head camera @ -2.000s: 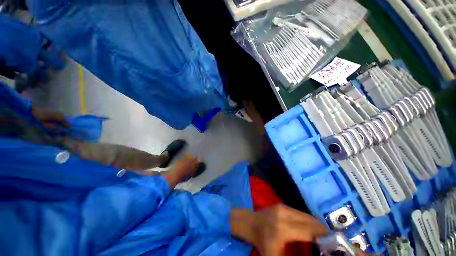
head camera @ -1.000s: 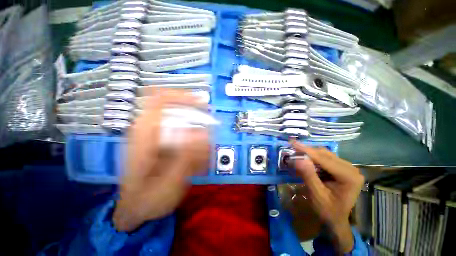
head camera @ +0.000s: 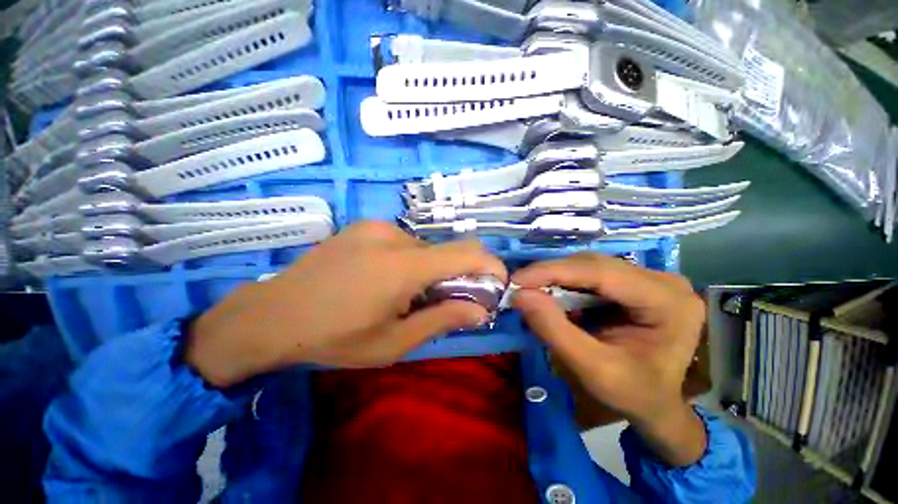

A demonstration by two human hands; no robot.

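My left hand pinches a silver watch body between thumb and forefinger, over the front edge of the blue compartment tray. My right hand holds a pale strap piece, its end against the right side of the watch body. My fingertips cover the joint and most of the strap, so whether it is seated cannot be told. Strapped watches lie in fanned rows on the tray's left. More strapped watches lie on the right, one with its dark sensor facing up.
A clear strap bag lies on the green bench right of the tray. A rack of upright panels stands at the lower right. A small pale end shows above my left wrist; what it belongs to is unclear.
The view has swung from the floor to the tray, then moved closer. My hands have come together at the tray's front edge. The watch body is now between my left fingers.
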